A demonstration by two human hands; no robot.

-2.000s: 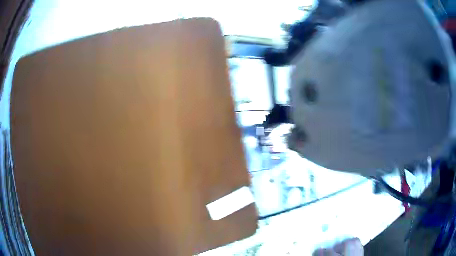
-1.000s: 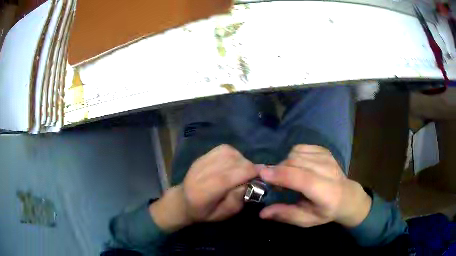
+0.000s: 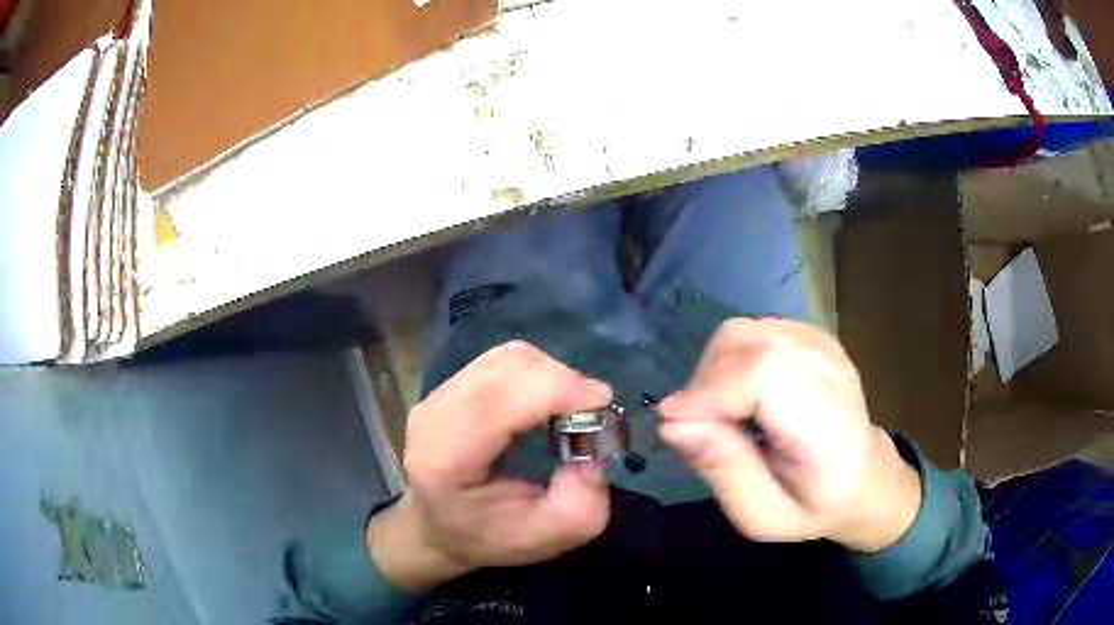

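My left hand (image 3: 501, 470) holds a small metal bobbin case (image 3: 588, 435) between thumb and fingers, above my lap. Brown thread shows inside the case. My right hand (image 3: 788, 427) is just to the right, bare, with thumb and forefinger pinched together near the case. Whether a thread or anything else is between those fingertips is too small to tell. A brown leather-look panel (image 3: 281, 79) lies on the white table, cut off by the top edge of the view.
A stack of panels with white backs (image 3: 43, 244) stands at the left of the table (image 3: 635, 98). A red cord (image 3: 1008, 67) hangs over the table's front edge at right. An open cardboard box (image 3: 1038, 446) below right holds a white piece (image 3: 1018, 315).
The view has swung from machine and panel down to my lap. Since the middle frame, my hands have moved slightly apart, and the bobbin case is now held by the left hand with brown thread showing.
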